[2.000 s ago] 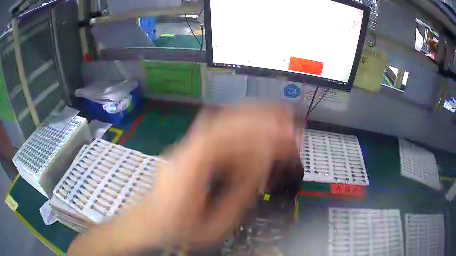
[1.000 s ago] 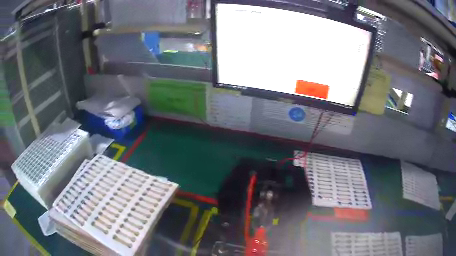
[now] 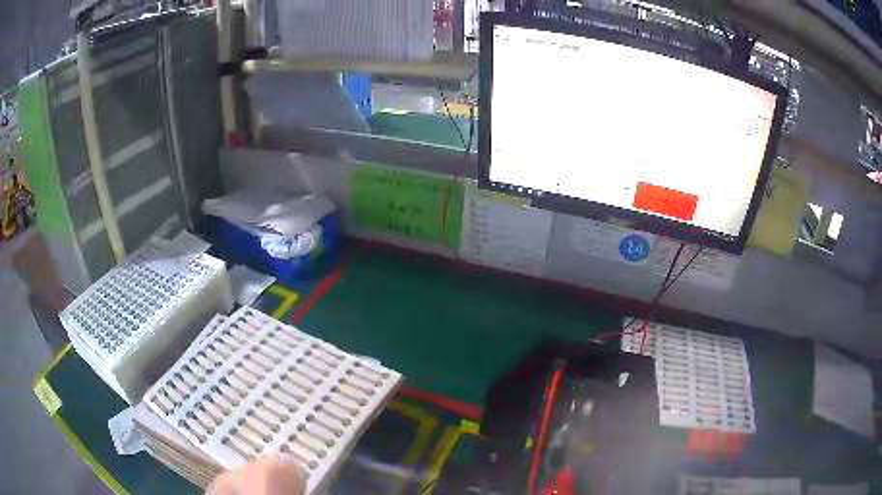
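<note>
Part of a hand, by its place my left hand (image 3: 256, 478), shows at the bottom edge, at the front edge of the top parts tray (image 3: 276, 387). Most of it is cut off, so what it holds is hidden. The tray lies on a stack and has rows of slim parts with dark ends. The black test fixture (image 3: 619, 411) stands right of centre, blurred and cut off by the bottom edge. Its lever shows as a red line, with the red clamp handle (image 3: 558, 481) at the bottom edge. My right hand is not in view.
A taller tray stack (image 3: 150, 300) stands at far left, before a blue bin (image 3: 276, 242) with crumpled bags. The monitor (image 3: 633, 126) shows a red block. A white tray (image 3: 704, 377) lies behind the fixture, above a red label (image 3: 716, 443). More trays lie at right.
The large blurred hand that covered the fixture two seconds ago is gone from there; a hand now shows at the bottom left. The view has shifted, so the bench appears further right and lower.
</note>
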